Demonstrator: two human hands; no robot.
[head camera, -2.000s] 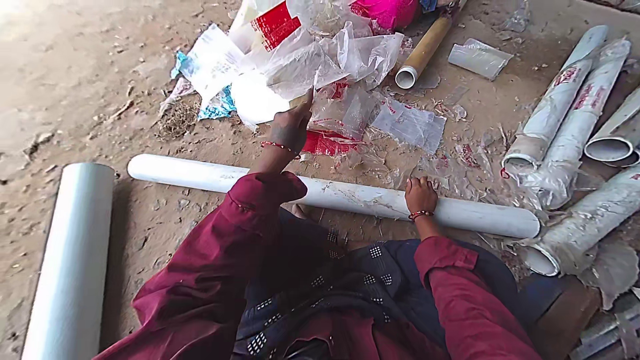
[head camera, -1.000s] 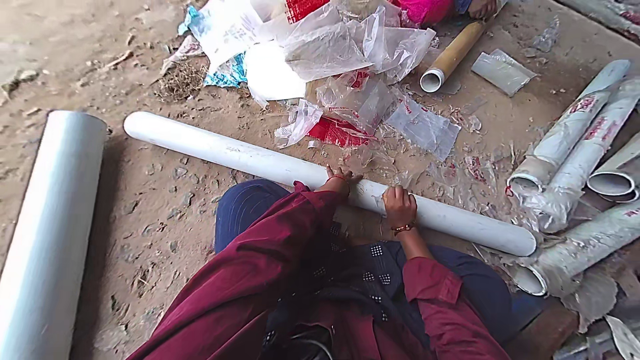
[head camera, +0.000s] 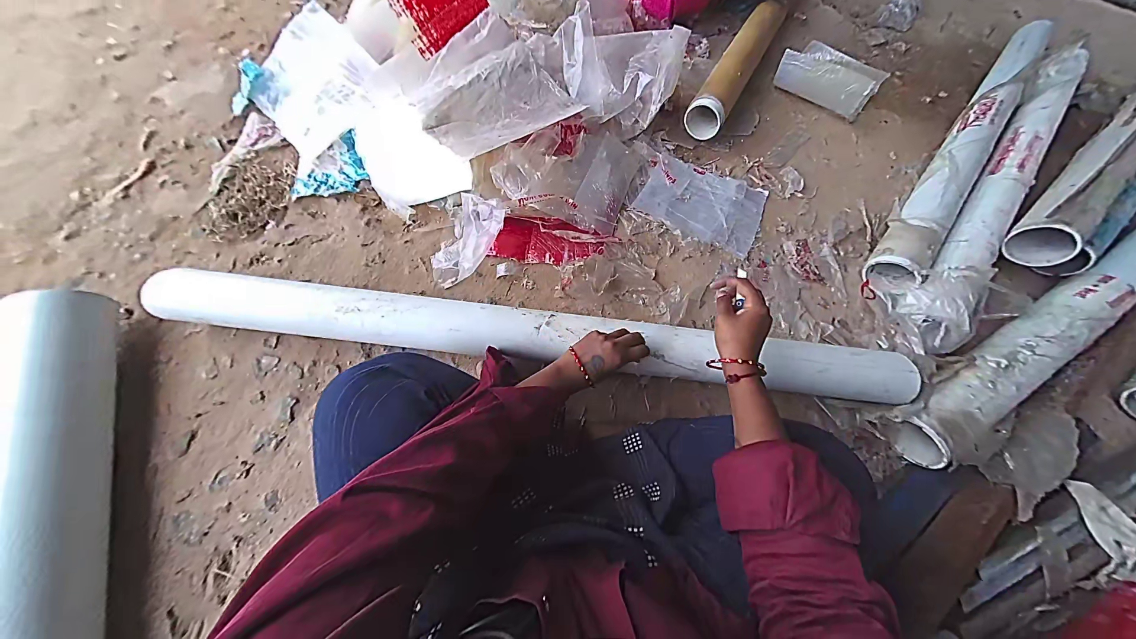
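Observation:
A long white pipe (head camera: 426, 321) lies across the dirt ground before my knees, sloping slightly down to the right. My left hand (head camera: 612, 351) rests on its near side around the middle, fingers bent over the surface; whether it grips the pipe is unclear. Above the pipe, further right, my right hand (head camera: 743, 315) is raised with curled fingers closed on a small white and blue object (head camera: 739, 288), too small to name. Red bracelets circle both wrists.
A thick white roll (head camera: 55, 461) lies at the left. Plastic film scraps (head camera: 532, 98) are heaped ahead, beside a brown tube (head camera: 737, 67). Plastic-wrapped pipes (head camera: 950, 177) lie at the right, with another wrapped pipe (head camera: 1029, 355) near my right knee.
My left hand was at the plastic scraps two seconds ago, then came back to the pipe. My right hand has lifted off the pipe and now holds a small object.

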